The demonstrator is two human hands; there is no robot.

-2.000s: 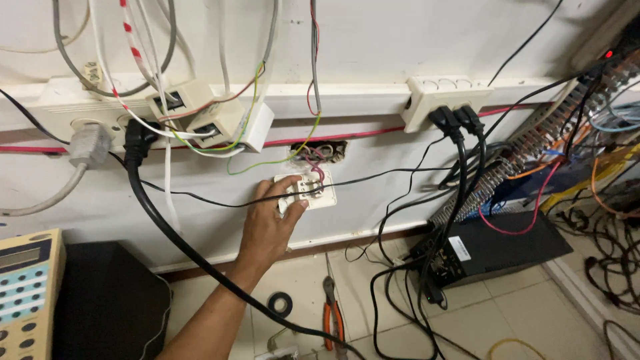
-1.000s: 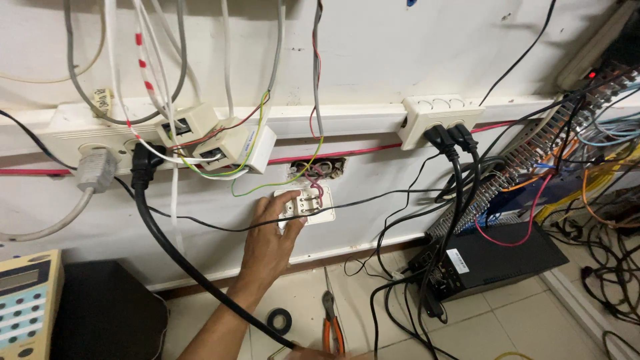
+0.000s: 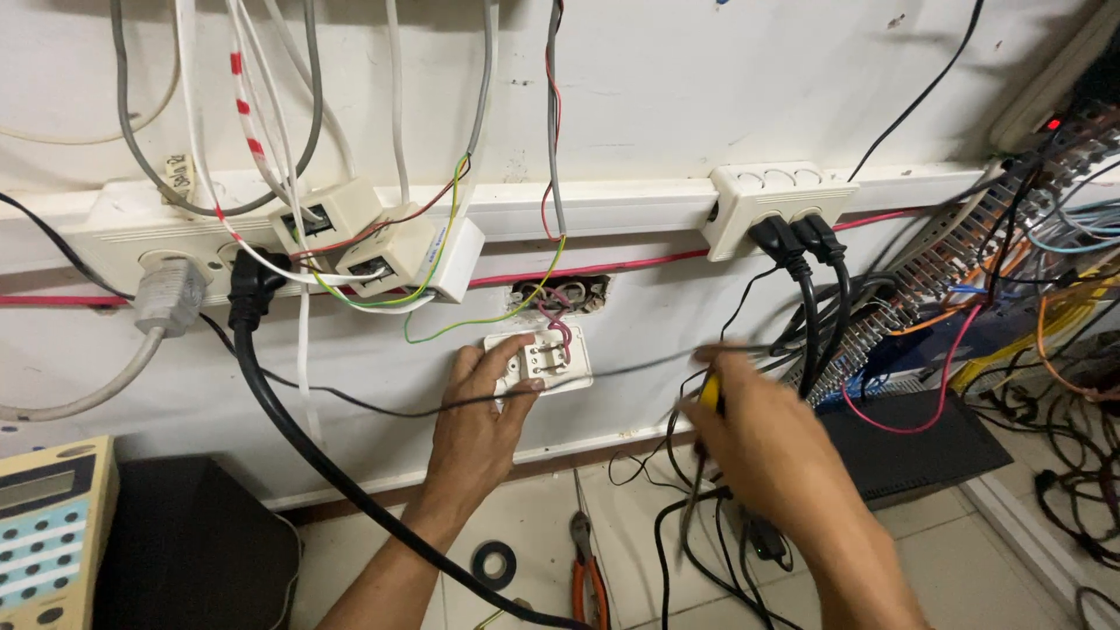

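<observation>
My left hand [image 3: 481, 407] grips the left side of a white wall socket plate [image 3: 573, 372], its back with the terminals facing me. Reddish wires [image 3: 558, 325] run from that plate up into a rectangular wall box opening [image 3: 560, 294]. To the right, my right hand [image 3: 752, 420] is closed around a tool with a yellow handle [image 3: 710, 394], probably a screwdriver; motion blurs it. A thin black cable [image 3: 643, 365] passes in front of the plate, between my hands. A green-yellow wire [image 3: 464, 331] hangs left of the opening.
Orange-handled pliers [image 3: 580, 560] and a roll of black tape [image 3: 493, 564] lie on the tiled floor. A thick black power cord [image 3: 350, 486] crosses my left forearm. Socket strips with plugs [image 3: 779, 197] line the trunking. Tangled cables and a black box [image 3: 910, 446] are at right.
My right hand has come up from the bottom edge, where only part of it showed a second ago, and now holds the yellow-handled tool. My left hand stays on the plate.
</observation>
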